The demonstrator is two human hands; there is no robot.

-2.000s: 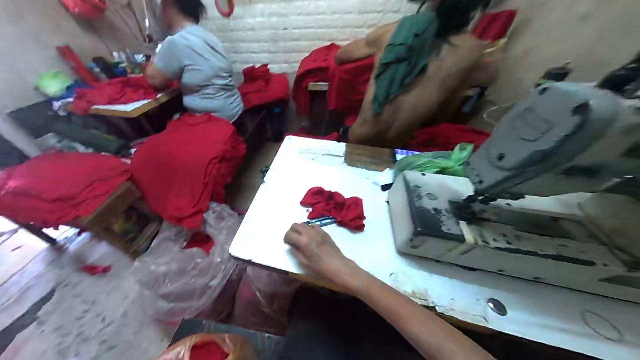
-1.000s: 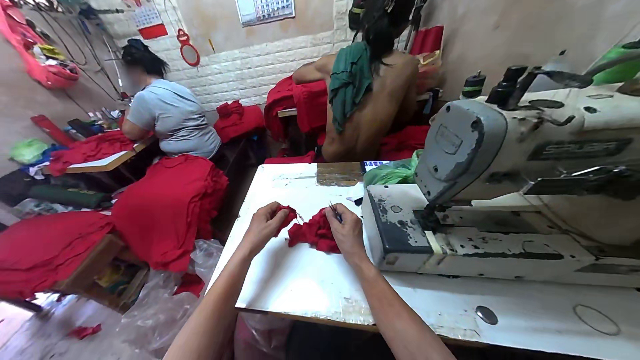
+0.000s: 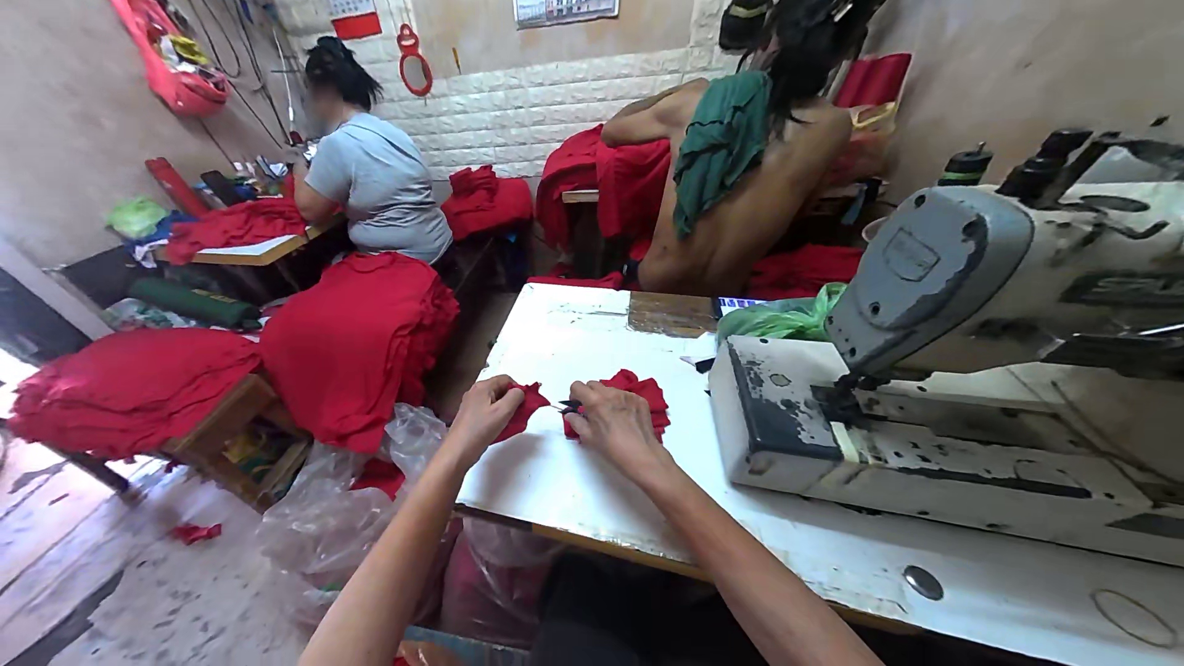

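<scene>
Over the white table (image 3: 573, 472), my left hand (image 3: 487, 413) pinches a small piece of red fabric (image 3: 525, 413). Just right of it, my right hand (image 3: 610, 418) holds a small dark tool with a thin metal tip (image 3: 566, 405), perhaps thread snips. Its tip points at the gap between the left piece and a second bunch of red fabric (image 3: 647, 398). That bunch lies under and beside my right hand; my fingers hide part of it. Whether a thread joins the two pieces I cannot tell.
An industrial sewing machine (image 3: 786, 407) fills the table's right side, with a green plastic bag (image 3: 786, 319) behind it. Red garment piles (image 3: 356, 342) stand left, above clear plastic bags (image 3: 333, 527). Two people (image 3: 375, 176) work beyond the table.
Two seconds ago only one hand showed, by the dark tool and red fabric on the table. Since one second ago, the red pieces between my hands have moved further apart.
</scene>
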